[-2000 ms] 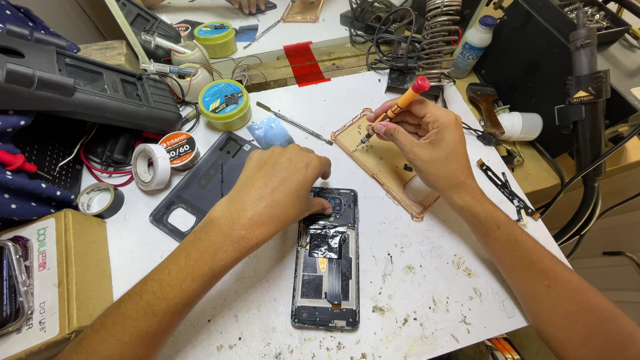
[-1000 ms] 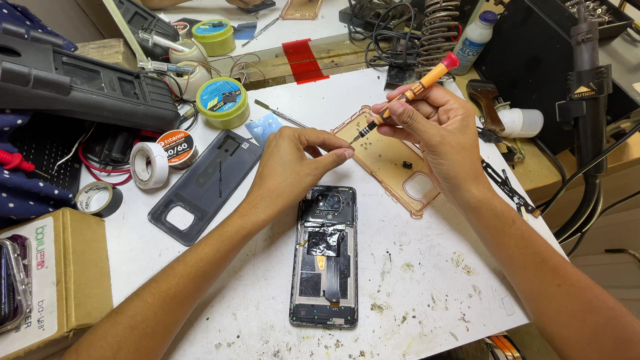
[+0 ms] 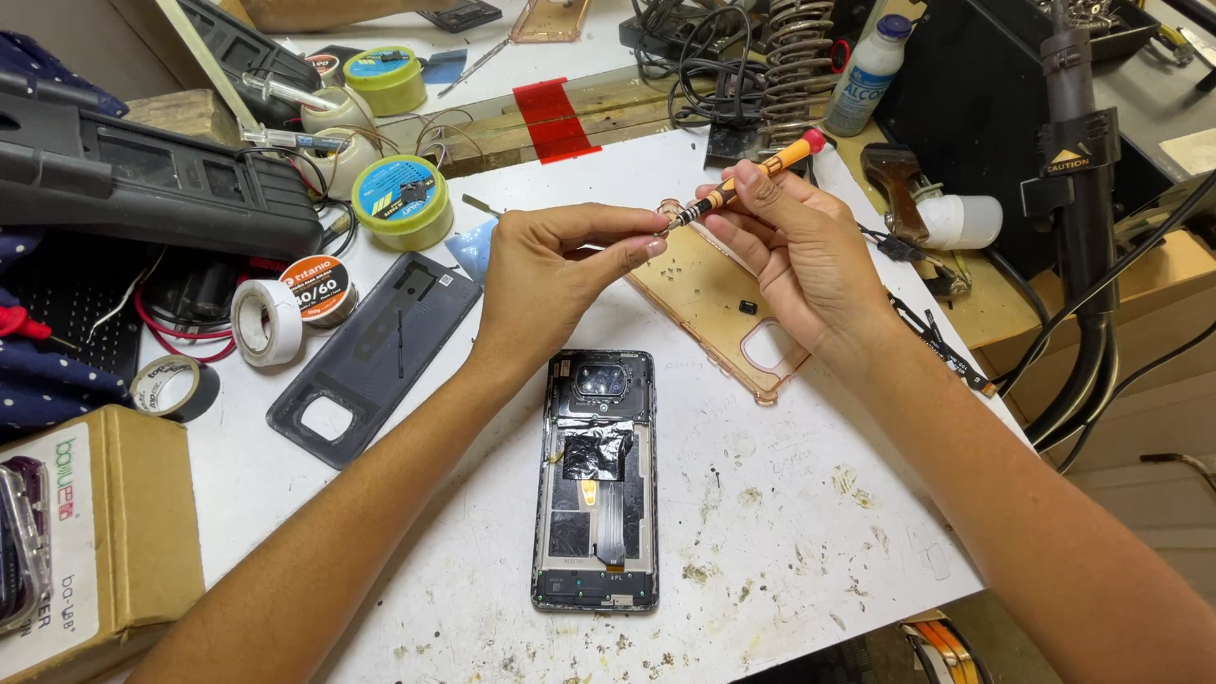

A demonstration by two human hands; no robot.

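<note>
My right hand (image 3: 793,237) holds a precision screwdriver (image 3: 746,180) with an orange handle and red cap, its tip pointing down to the left. The thumb and forefinger of my left hand (image 3: 560,271) meet at that tip; whether a small part is between them is too small to tell. Below both hands lies an opened smartphone (image 3: 597,484), its battery area, flex cable and black tape showing. Behind my hands is a clear amber phone case (image 3: 712,304) with tiny screws and a small black part on it. The dark phone back cover (image 3: 375,356) lies left of the phone.
Left of the cover are a solder spool (image 3: 321,290), white tape (image 3: 268,323), black tape (image 3: 176,388) and a cardboard box (image 3: 142,532). A green-lidded tin (image 3: 403,201) stands behind. An alcohol bottle (image 3: 866,76), a coiled metal holder (image 3: 800,66) and a mirror stand at the back.
My left hand has moved from the top of the phone up to the screwdriver tip, uncovering the camera area. The screwdriver has moved up and to the right from over the amber case.
</note>
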